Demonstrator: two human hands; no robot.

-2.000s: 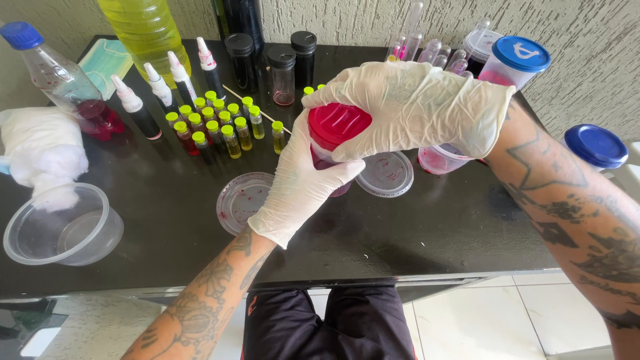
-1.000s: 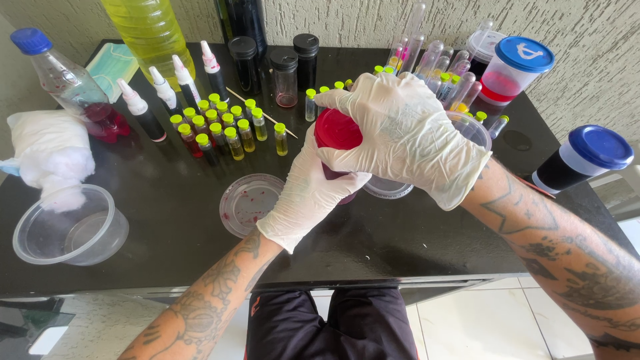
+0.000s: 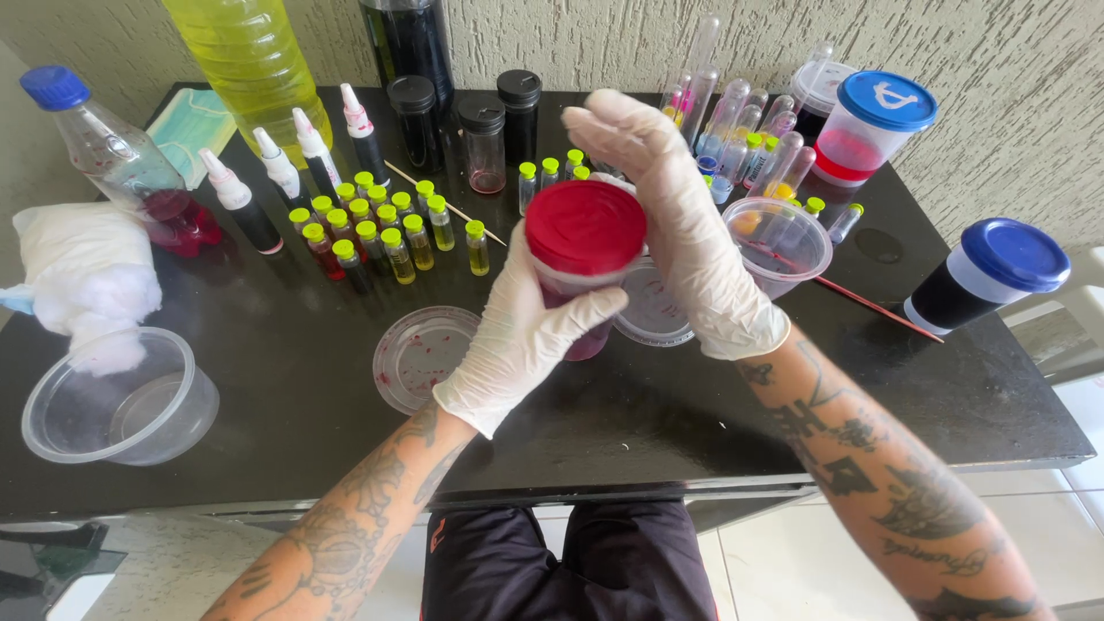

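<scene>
My gloved left hand (image 3: 526, 336) is wrapped around a clear plastic cup with a red lid (image 3: 586, 226), its thumb across the front; dark reddish liquid shows low in the cup. Beside the lid, on the right, my gloved right hand (image 3: 668, 220) is raised with its fingers extended and close together, palm toward the cup. Whether its palm touches the lid's edge I cannot tell. Behind the cup, partly hidden, lies a clear plastic lid (image 3: 655, 304); a second stained clear lid (image 3: 424, 358) lies left of my left wrist. Several small green-capped vials (image 3: 398, 256) stand at the left.
An empty clear tub (image 3: 185, 423) and cotton wool (image 3: 108, 293) are at left, near a bottle of red liquid (image 3: 116, 159). Dropper bottles (image 3: 231, 194) and black-capped jars (image 3: 520, 116) line the back. Right are test tubes (image 3: 733, 112), a clear bowl (image 3: 776, 246) and a blue-lidded cup (image 3: 979, 267).
My right hand has come off the top of the red lid and moved to its right side, its fingers now straight. My left hand still holds the cup.
</scene>
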